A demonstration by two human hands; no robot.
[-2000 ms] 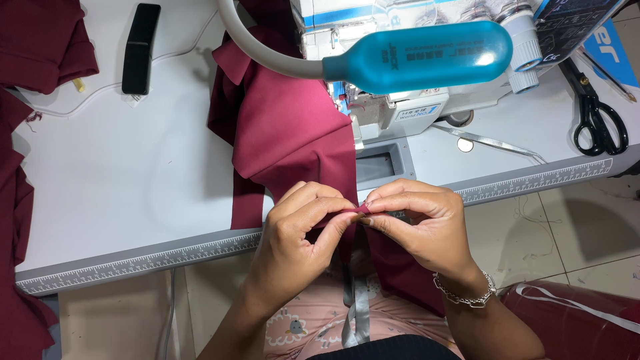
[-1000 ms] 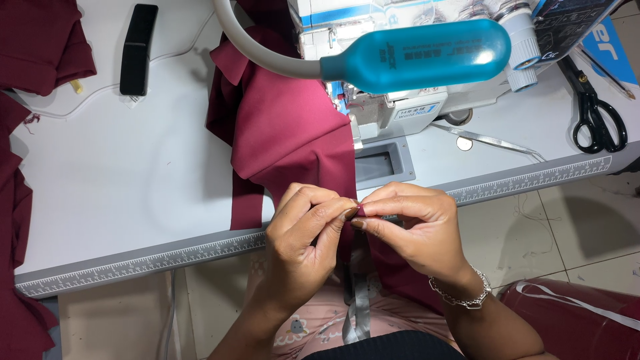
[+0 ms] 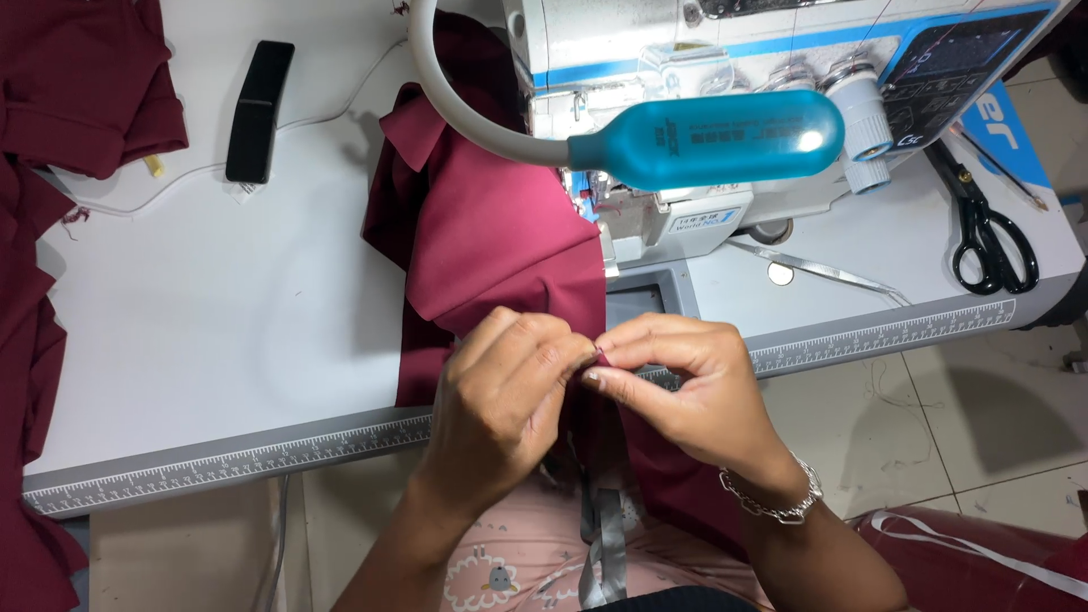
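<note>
Maroon fabric (image 3: pixel 501 229) runs from beside the overlock sewing machine (image 3: pixel 705 229) over the table's front edge and down onto my lap. My left hand (image 3: pixel 510 391) pinches a small bit of the fabric's edge between thumb and fingertips. Close against it, my right hand (image 3: pixel 688 382) pinches the same spot from the other side, and the fingertips nearly touch. The exact bit between the fingers is mostly hidden. A chain bracelet sits on my right wrist.
A teal lamp head (image 3: pixel 722 140) on a bent neck hangs before the machine. Tweezers (image 3: pixel 816 270), a round metal disc (image 3: pixel 779 273) and black-handled scissors (image 3: pixel 986 229) lie at right. At left are a black object (image 3: pixel 259 110) on a cord and more maroon fabric (image 3: pixel 34 340). A printed ruler (image 3: pixel 229 463) lines the front edge.
Both hands stay at the same place over the front edge, with small shifts of the fingers. The bit of fabric that stood up between the fingertips two seconds ago shows less now.
</note>
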